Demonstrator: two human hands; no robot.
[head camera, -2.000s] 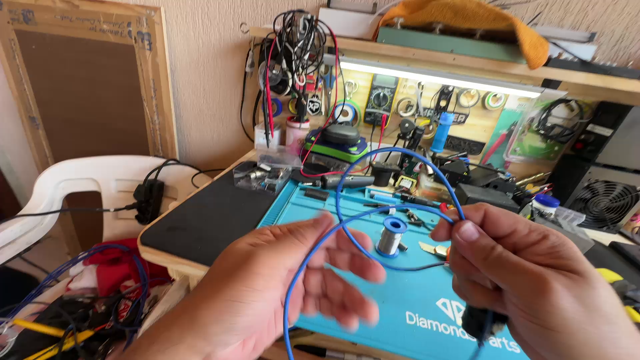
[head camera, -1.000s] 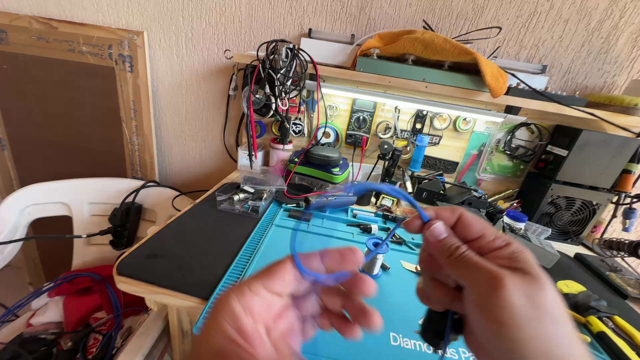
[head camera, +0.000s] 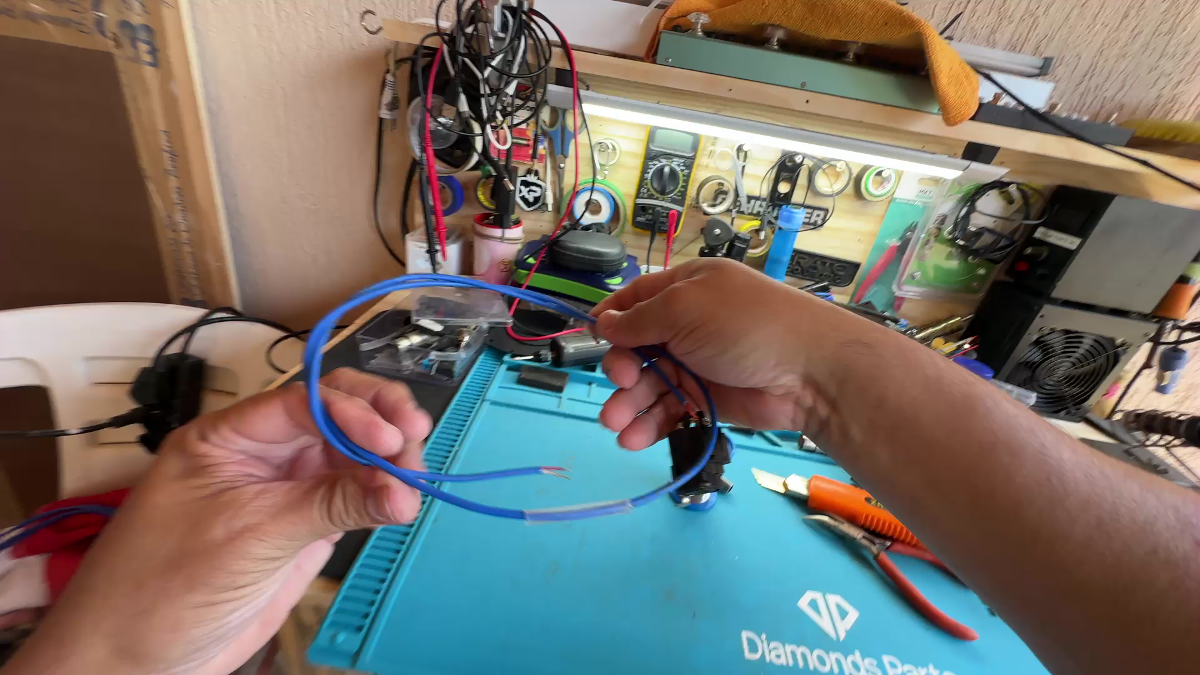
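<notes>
A coiled blue cable (head camera: 322, 394) hangs between my hands above the blue work mat (head camera: 581, 581). My left hand (head camera: 272, 469) pinches the coil's left side between thumb and fingers. My right hand (head camera: 694, 347) grips its upper right part. One cable end with bare wire tips (head camera: 555, 472) points right inside the loop, and a clear sleeve (head camera: 579, 511) covers a stretch of the lower loop. Below my right hand, a small black part (head camera: 696, 457) hangs on the cable, in front of a mostly hidden spool. An orange utility knife (head camera: 848, 506) and red-handled pliers (head camera: 905, 581) lie right of it.
A clear plastic box of small parts (head camera: 431, 337) stands at the mat's back left. Behind are a multimeter (head camera: 666, 178), a dark case (head camera: 589, 251) and hanging tools. A white plastic chair (head camera: 56, 375) with a black adapter is at left, a black unit with a fan (head camera: 1069, 366) at right.
My right hand has moved left, across the mat, and its forearm now reaches over the right side. The coil has swung left, and my left fingers have closed on it. The knife and pliers now show more fully.
</notes>
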